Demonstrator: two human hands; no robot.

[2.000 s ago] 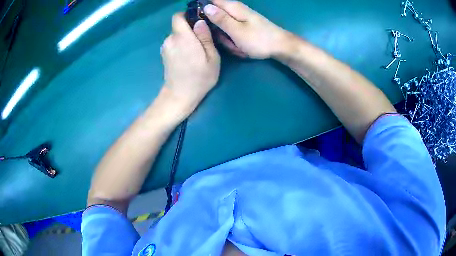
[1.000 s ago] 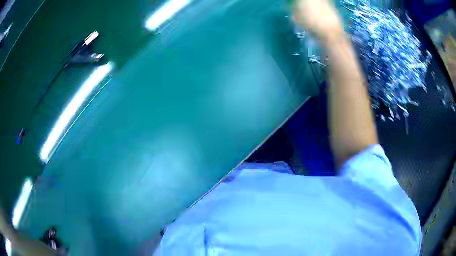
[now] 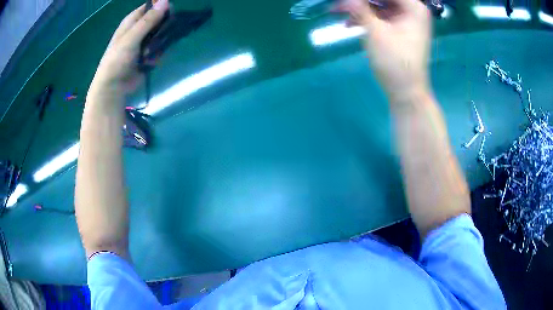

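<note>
My left hand (image 3: 124, 51) is at the top left, its fingers closed on a black clamp (image 3: 176, 29) above the dark green belt. My right hand (image 3: 397, 45) is at the top, right of centre, and blurred. A blurred silvery wire spring (image 3: 309, 8) shows at its fingertips. Something dark also shows at this hand, cut by the top edge; I cannot tell what. Another black clamp (image 3: 139, 130) lies on the green surface just right of my left forearm.
A tangled spring pile (image 3: 533, 178) is at the right, with a few loose springs (image 3: 479, 128) beside it. A red cable end (image 3: 39, 207) lies at the left, its cable running to my left forearm. A thin black cable (image 3: 43, 103) lies further back. Long light reflections cross the belt.
The view has swung back left. My right hand has left the spring pile and is over the belt. My left hand, blurred at the lower left before, is now at the top left with a clamp.
</note>
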